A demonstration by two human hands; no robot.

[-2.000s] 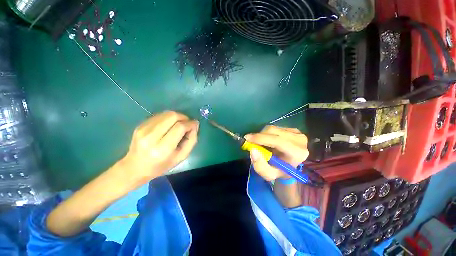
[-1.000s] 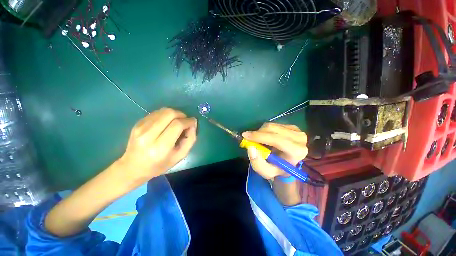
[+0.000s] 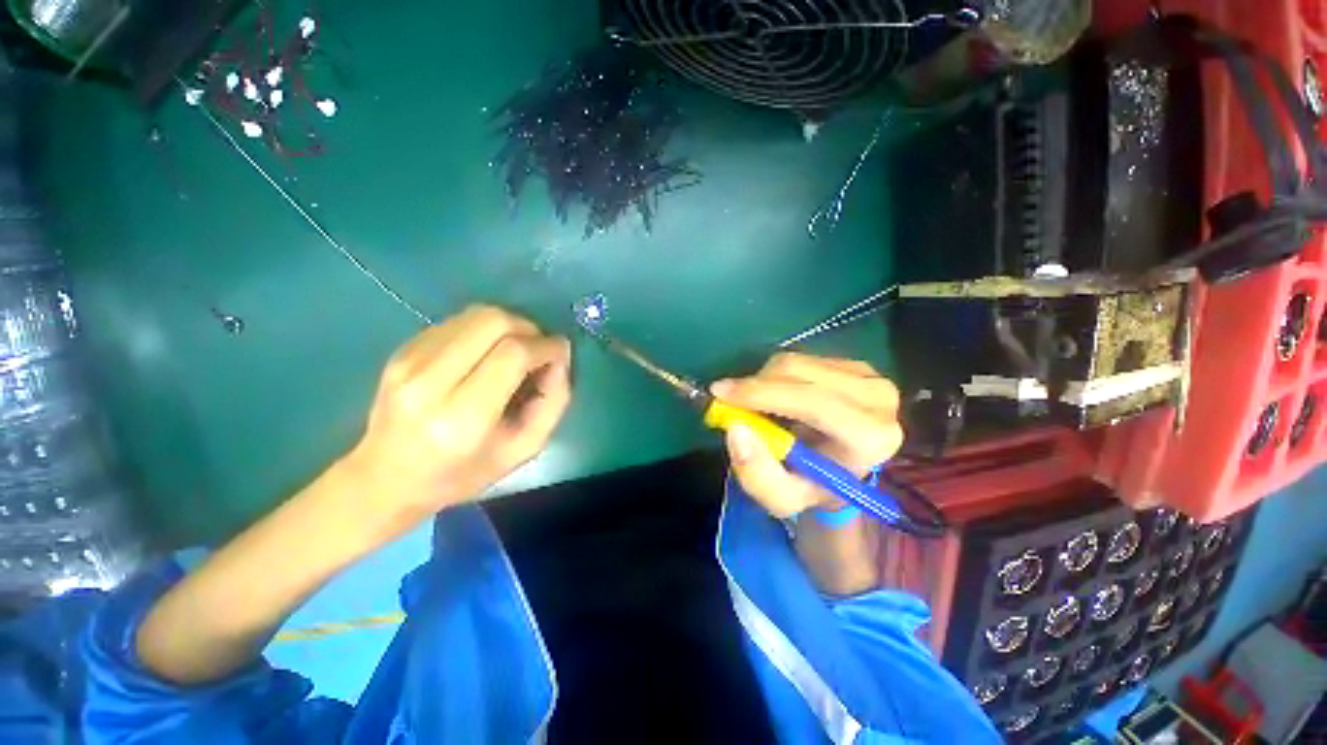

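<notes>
My right hand holds a soldering iron by its yellow-and-blue handle. The iron's thin shaft points up and left, its tip at the lower edge of a small round shiny workpiece on the green mat. My left hand is just left of the workpiece with thumb and fingers pinched together. A thin silvery solder wire runs from the upper left into the left hand; its end at the fingertips is too small to make out.
A pile of black leads lies beyond the workpiece. White-tipped parts lie upper left, a clear blister tray far left. A fan grille is at the top. A dark block, red tray and black part tray are right.
The hands, iron and workpiece keep nearly the same positions relative to each other. The whole view has shifted slightly, with the parts on the mat appearing a little higher than two seconds ago.
</notes>
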